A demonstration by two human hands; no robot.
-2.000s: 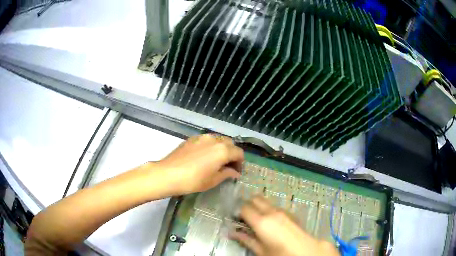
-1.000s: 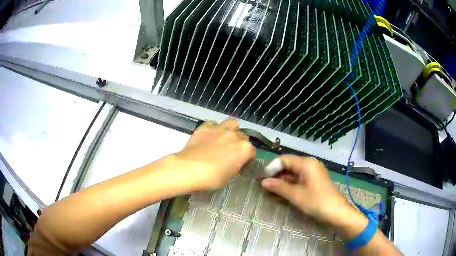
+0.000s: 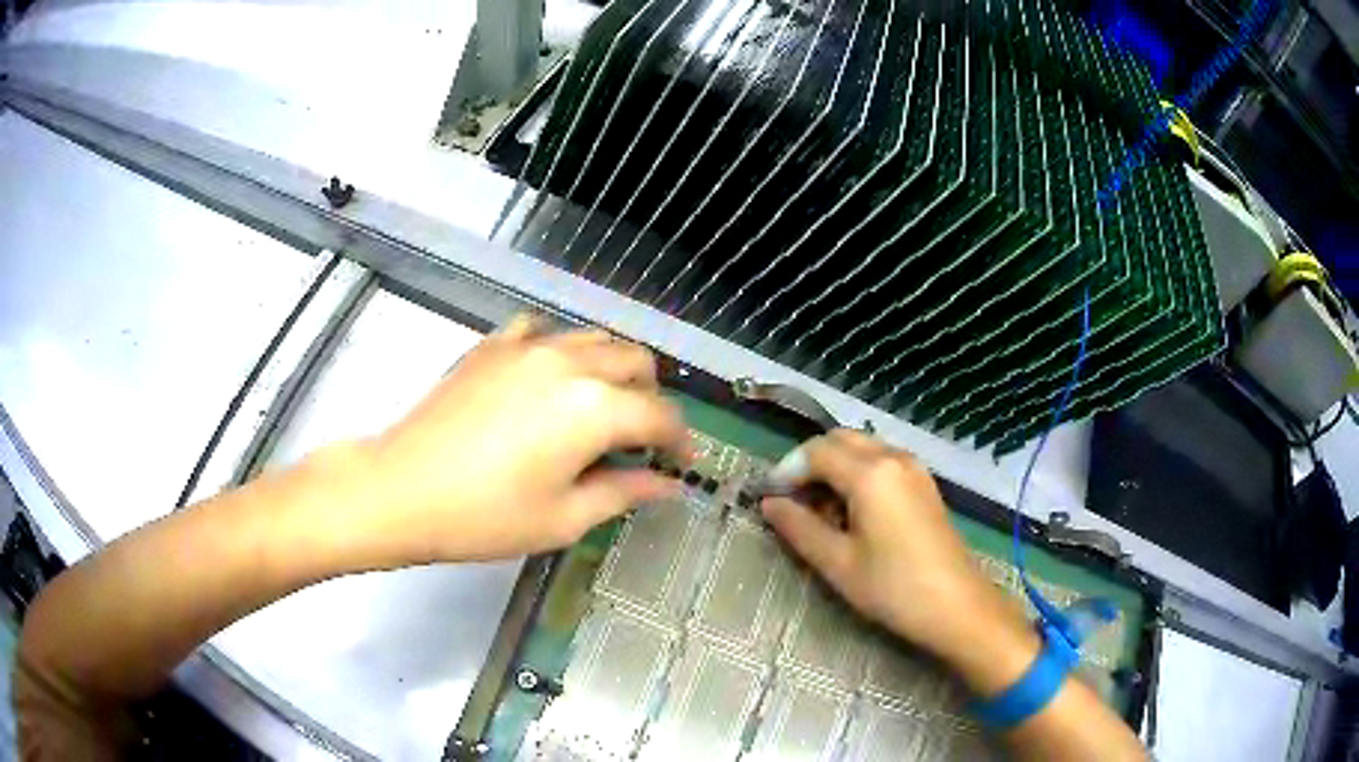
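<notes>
A pale PCB panel (image 3: 641, 558) with repeated rectangular outlines lies in a dark-edged green solder carrier (image 3: 514, 655). My left hand (image 3: 552, 432) is over the panel's upper left, thumb and fingertips pinched on small dark components (image 3: 693, 479). My right hand (image 3: 879, 536) is just right of it, with a white finger cot (image 3: 786, 474) on a fingertip. Its thumb and index finger pinch a tiny dark piece (image 3: 747, 499) at the panel surface. A blue wrist strap (image 3: 1031, 691) is on my right wrist.
A PCB rack (image 3: 894, 194) with many upright green boards stands behind the carrier. A thin blue cord (image 3: 1055, 410) runs up from the strap. A black tray (image 3: 1185, 476) and white units with yellow rings (image 3: 1294, 350) are at the right. A metal post (image 3: 499, 67) stands behind left.
My left hand has moved left and lower over the panel. My right hand has shifted slightly left, and its fingertips are now beside the left ones at the small dark pieces.
</notes>
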